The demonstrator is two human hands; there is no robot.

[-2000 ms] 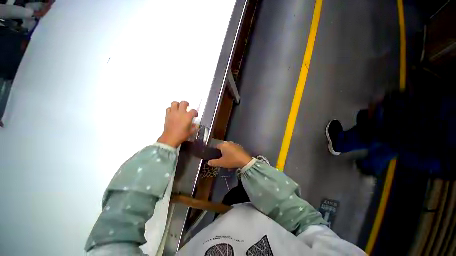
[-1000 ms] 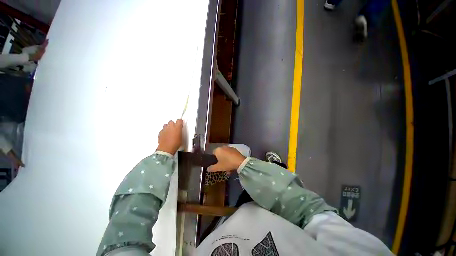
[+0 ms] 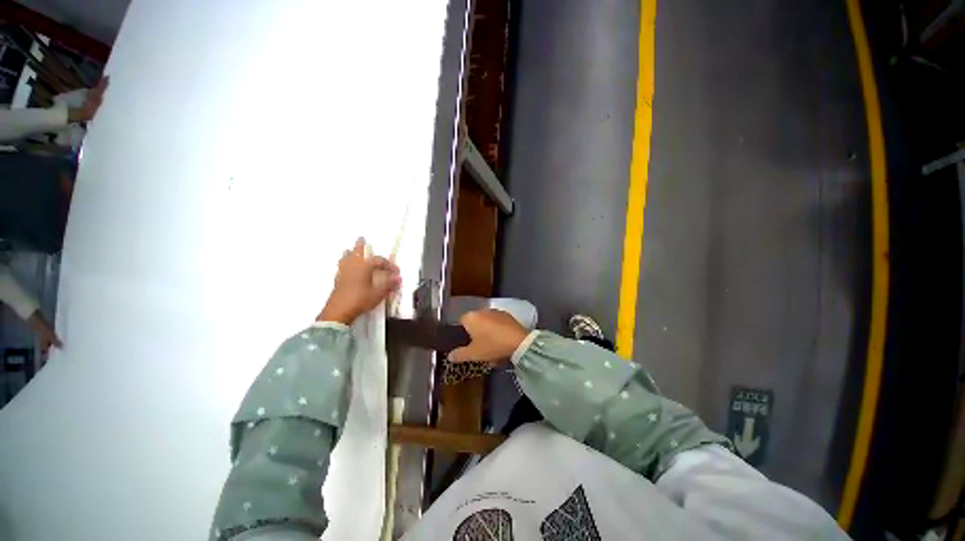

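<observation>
White fabric (image 3: pixel 243 232) covers the table on the left, its near edge running beside the metal table edge. My left hand (image 3: pixel 363 280) is at that edge, fingers bent and pinching the fabric edge. A dark metal bar (image 3: pixel 415 334) lies across the table edge, its end jutting out. My right hand (image 3: pixel 492 336) grips this jutting end. A brown wooden stick (image 3: pixel 444 439) lies across the table edge nearer my body. The inner ends of the bar and the stick meet the fabric edge; whether they go under it cannot be seen.
Another person's hands (image 3: pixel 93 100) are at the fabric's far edge on the left. The grey table edge rail (image 3: pixel 450 127) runs away from me. Leopard-print fabric (image 3: pixel 466 370) shows below the table edge. A yellow line (image 3: pixel 638 180) marks the grey floor. A shoe shows near the table.
My left hand has lifted and turned at the fabric edge, now pinching it. My right hand stays on the bar. The passer-by in the aisle has gone out of view.
</observation>
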